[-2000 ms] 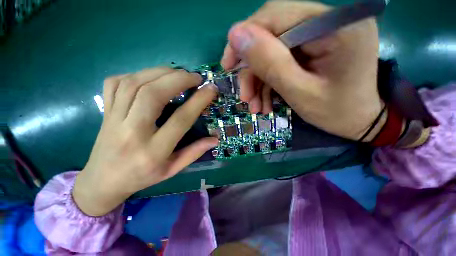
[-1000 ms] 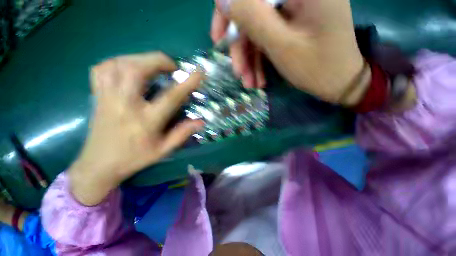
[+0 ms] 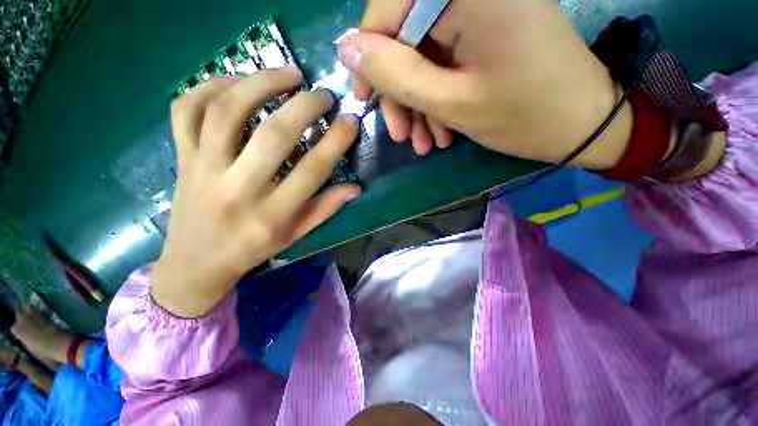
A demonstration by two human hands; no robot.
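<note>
A green PCB panel (image 3: 270, 52) with rows of silvery parts lies tilted on the green mat under my left hand (image 3: 241, 187). My left fingers are spread over it and hold it down, hiding much of its middle and left. My right hand (image 3: 499, 87) grips grey tweezers (image 3: 424, 20) like a pen. The tweezer tip points down by the panel's right side, close to my left fingertips. Glare and my fingers hide whether it touches or holds anything.
A dark pair of pliers or cutters (image 3: 79, 279) lies at left. A coworker's hand (image 3: 43, 337) and blue sleeve (image 3: 91, 378) show at lower left. Dense circuit boards (image 3: 29, 37) stand at upper left. A black cord runs from my red wrist strap (image 3: 647, 137) along the bench edge.
The panel is now turned and further left and up beneath my left hand, with the view also shifted. My right hand and tweezers remain close to my left fingertips.
</note>
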